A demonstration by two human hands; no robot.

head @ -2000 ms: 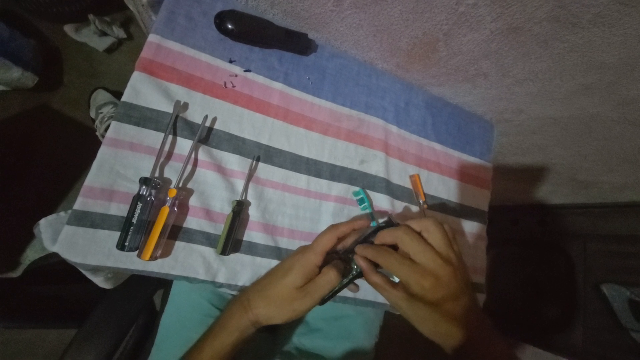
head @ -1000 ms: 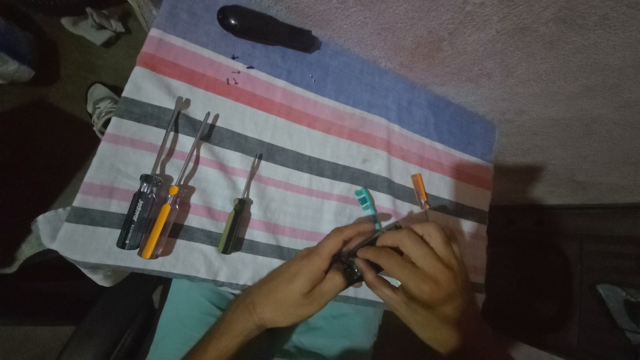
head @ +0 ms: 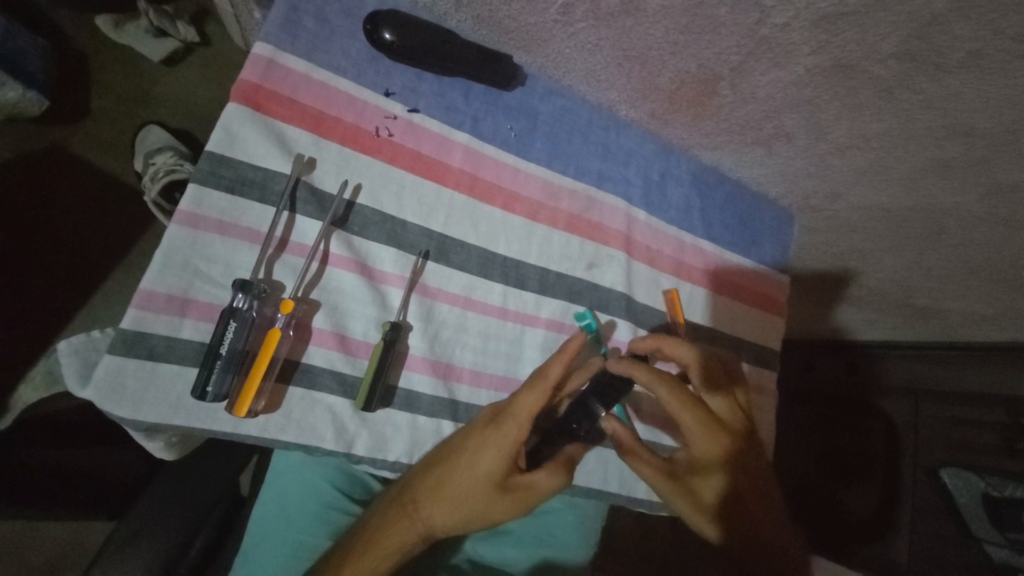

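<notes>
A small dark device or part (head: 588,410), too shadowed to name, is held between both hands at the lower right of the striped cloth. My left hand (head: 500,456) grips its left side and lower end. The thumb and fingers of my right hand (head: 688,424) are on its upper right end. A toothbrush with a teal head (head: 590,324) lies behind the hands, its handle partly hidden. The orange end of some tool or brush (head: 674,308) shows past my right fingers. A small green and black screwdriver (head: 380,364) lies to the left.
A black-handled screwdriver (head: 228,344) and an orange and clear one (head: 262,368) lie at the left. Several small screws (head: 390,118) rest near a dark rounded casing or handle (head: 440,50) at the far edge. The striped cloth (head: 512,256) ends against a wall (head: 896,160).
My fingers have shifted on the dark part, and more of its dark surface shows between my hands. The screwdrivers lie as before.
</notes>
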